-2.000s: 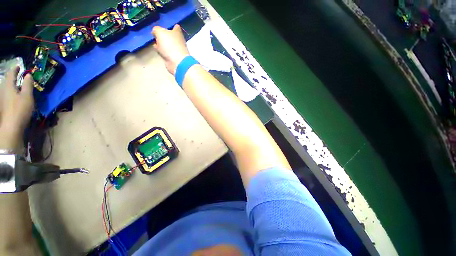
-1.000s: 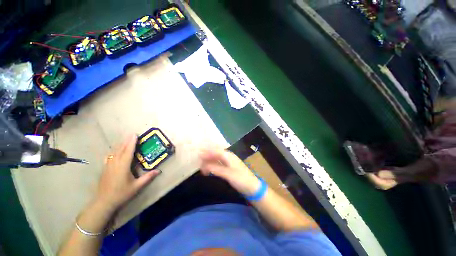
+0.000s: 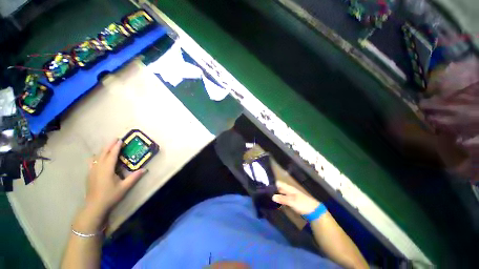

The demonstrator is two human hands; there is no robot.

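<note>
A square black device housing (image 3: pixel 137 149) with a yellow inner border and a green board lies on the beige mat. My left hand (image 3: pixel 107 178) rests on the mat with fingers and thumb around the housing's left side, touching it. My right hand (image 3: pixel 295 200) is low at the right, past the mat's edge, and grips the lower end of a dark, flat object with a bright patch, probably a smartphone (image 3: pixel 257 173); its details are blurred.
A blue carrier tray (image 3: pixel 79 94) with a row of several housings and red leads lies at the back left. Black pads (image 3: pixel 23 171) lie at the left. White scraps (image 3: pixel 178 68) lie beside the chipped white edge (image 3: pixel 273 118). A blurred person's sleeve (image 3: pixel 454 100) shows at the right.
My right hand has moved right and down and now holds the dark object. My left hand stays at the housing. The view has shifted, and the screwdriver has left the picture.
</note>
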